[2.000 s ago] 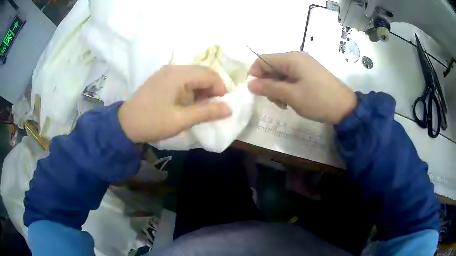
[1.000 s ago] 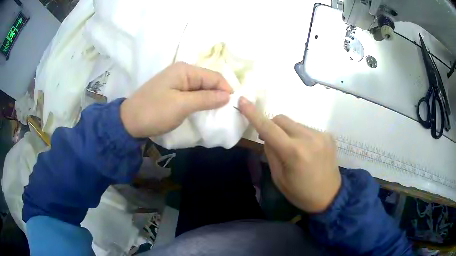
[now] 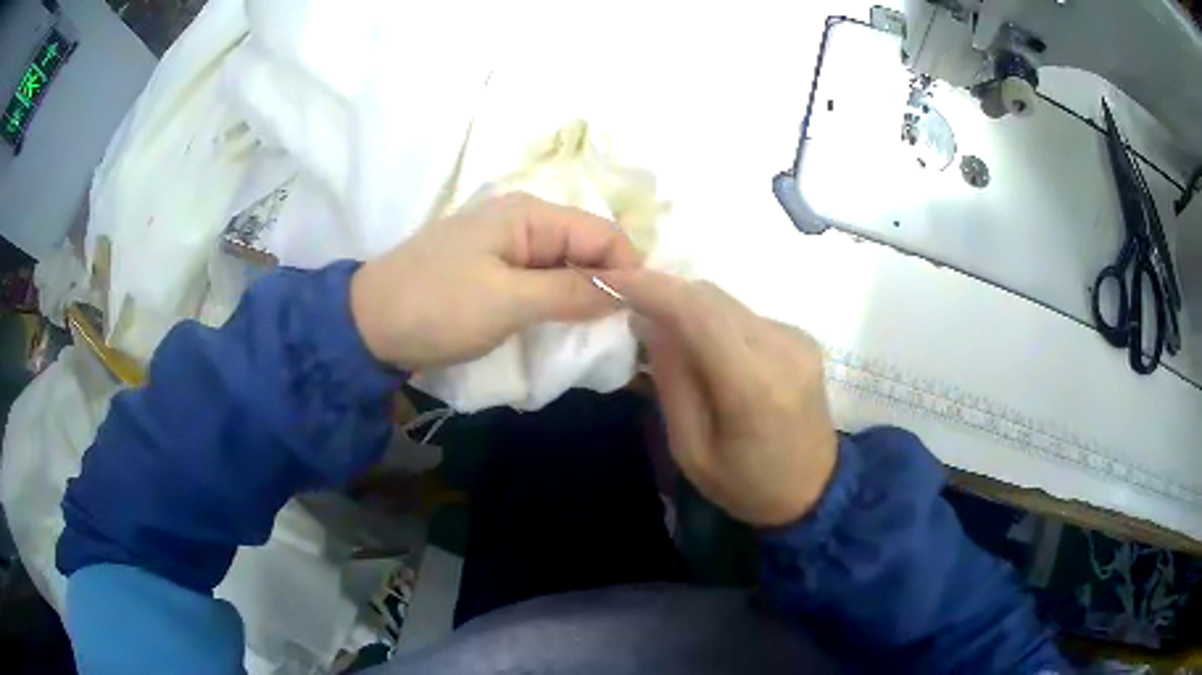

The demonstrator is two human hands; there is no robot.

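Note:
A white cloth piece [image 3: 547, 363] hangs bunched over the table's front edge below my hands, its cream part lying behind them. My left hand [image 3: 488, 281] pinches the cloth between thumb and forefinger. My right hand [image 3: 738, 396] is against the left fingertips from the right, its fingers close together and slightly blurred. A thin metal sliver [image 3: 606, 286] shows between the fingertips of both hands. The exact grip on it and the spot under the fingers are hidden.
The sewing machine head [image 3: 969, 40] is at the upper right over its bed plate [image 3: 857, 145]. Black scissors [image 3: 1131, 297] lie at the right. A printed ruler [image 3: 989, 415] runs along the front edge. White cloth [image 3: 145, 198] heaps at left, by a yellow strip [image 3: 106, 346].
My right hand has come from above the table to low beside my left fingertips, turning its back upward. My left hand has shifted slightly right. The metal sliver now lies between the fingertips.

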